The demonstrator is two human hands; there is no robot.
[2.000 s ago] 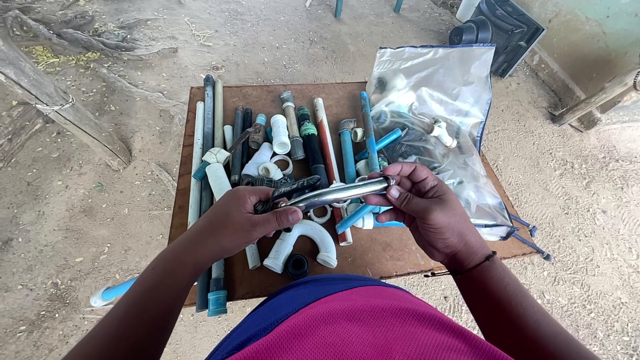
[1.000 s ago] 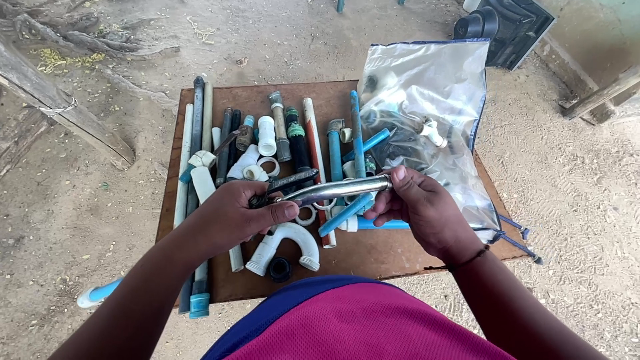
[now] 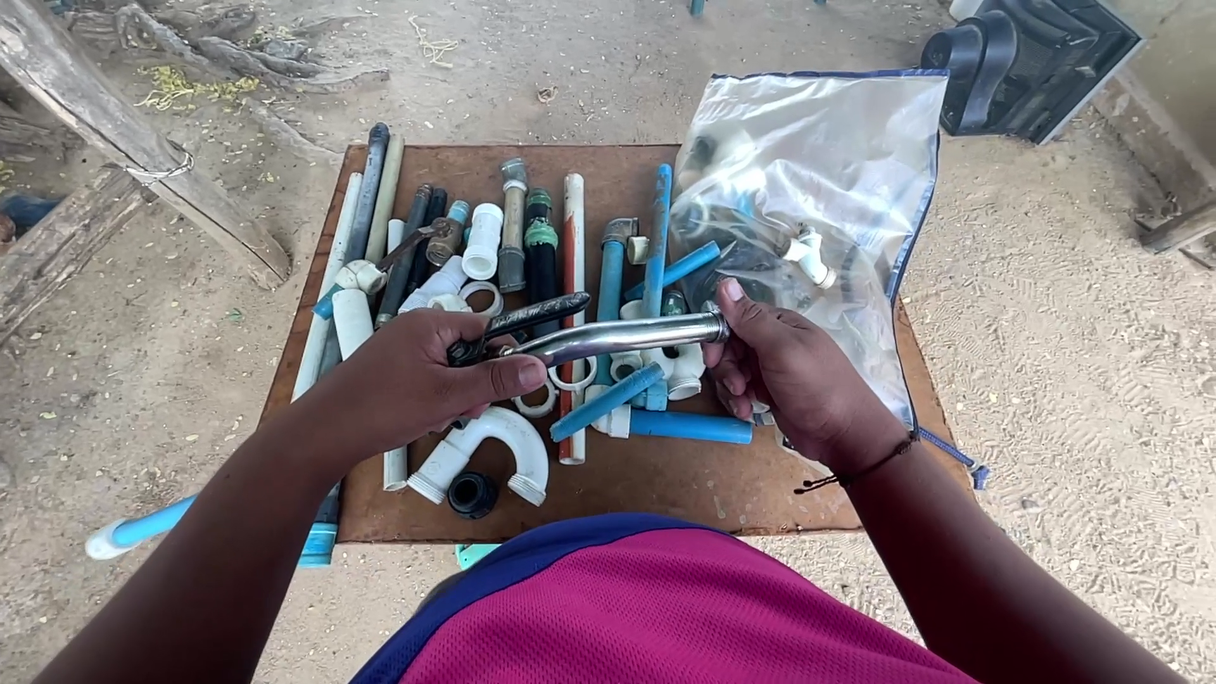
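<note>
A shiny chrome faucet spout (image 3: 632, 334) lies across both hands over the table. My left hand (image 3: 446, 375) grips its left end, along with a black-handled part (image 3: 538, 313) whose lower portion the fingers hide. At the right end, my right hand (image 3: 774, 366) pinches the spout's collar between thumb and fingers. Below are a white PVC trap bend (image 3: 499, 442), a black threaded fitting (image 3: 472, 494), white rings and a short blue pipe (image 3: 608, 401). Behind the hands lie a white coupling (image 3: 483, 239) and a red and white pipe (image 3: 574, 228).
A brown board tabletop (image 3: 684, 484) carries long pipes (image 3: 328, 285) at its left side. On its right, a clear plastic bag (image 3: 826, 161) with fittings has a blue drawstring. A wooden post (image 3: 142, 142) stands left; a dark plastic object (image 3: 1035, 66) lies on the ground at upper right.
Both hands keep hold of the chrome spout, which stays nearly level. No piece on the table has plainly moved.
</note>
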